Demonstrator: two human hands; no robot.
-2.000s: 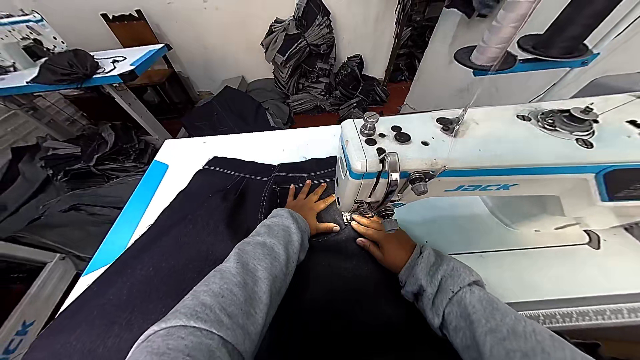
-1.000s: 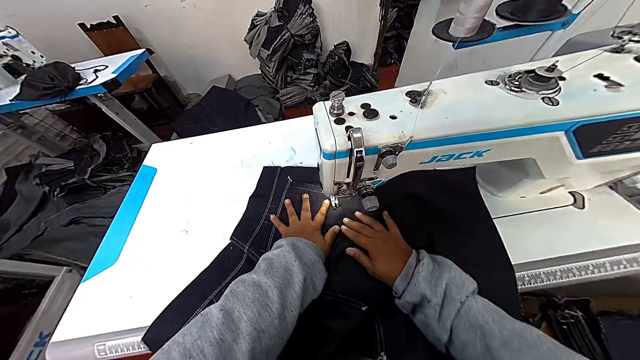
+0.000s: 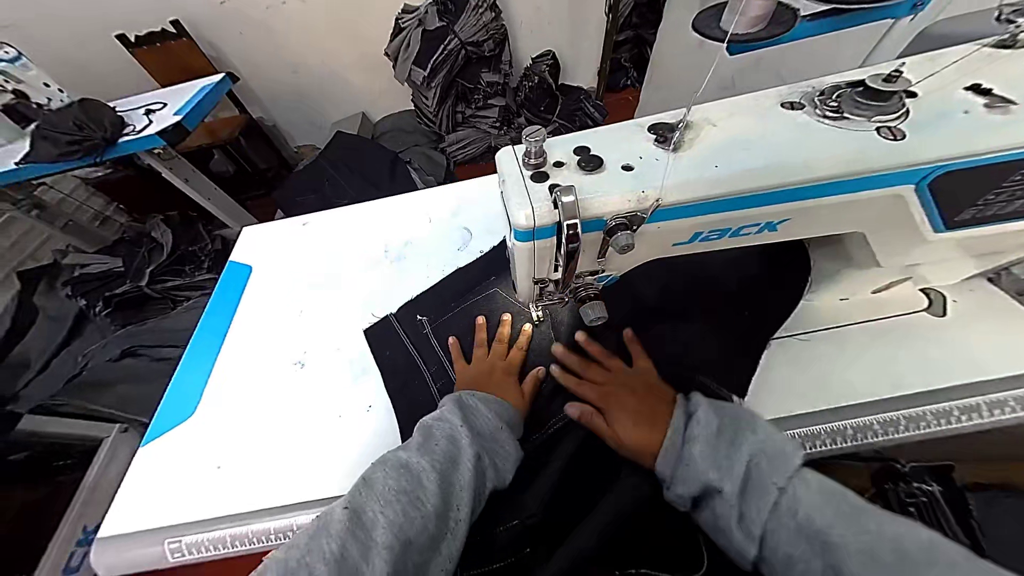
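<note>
Dark denim fabric (image 3: 408, 344) with pale stitch lines lies on the white sewing table and runs under the arm of a Jack sewing machine (image 3: 720, 192). My left hand (image 3: 498, 370) rests flat on the cloth, fingers spread, just in front and left of the presser foot (image 3: 538, 312). To its right, my right hand (image 3: 620, 392) lies palm down on the same cloth, below the grey round knob (image 3: 593, 312). The cloth is under the foot, where a stitched corner of a patch shows. Neither hand grips anything. The needle tip is too small to tell.
Thread runs from a spool (image 3: 748, 14) above the machine. A ruler strip (image 3: 904, 424) lines the table's front edge. Bundles of dark cloth pieces (image 3: 456, 64) stand against the wall. Another table (image 3: 180, 120) holds a black bag (image 3: 76, 132) at the left.
The denim has been turned and shifted: it reached along the table's left side two seconds ago, and now a large part lies under the machine arm. My hands have moved slightly away from the foot.
</note>
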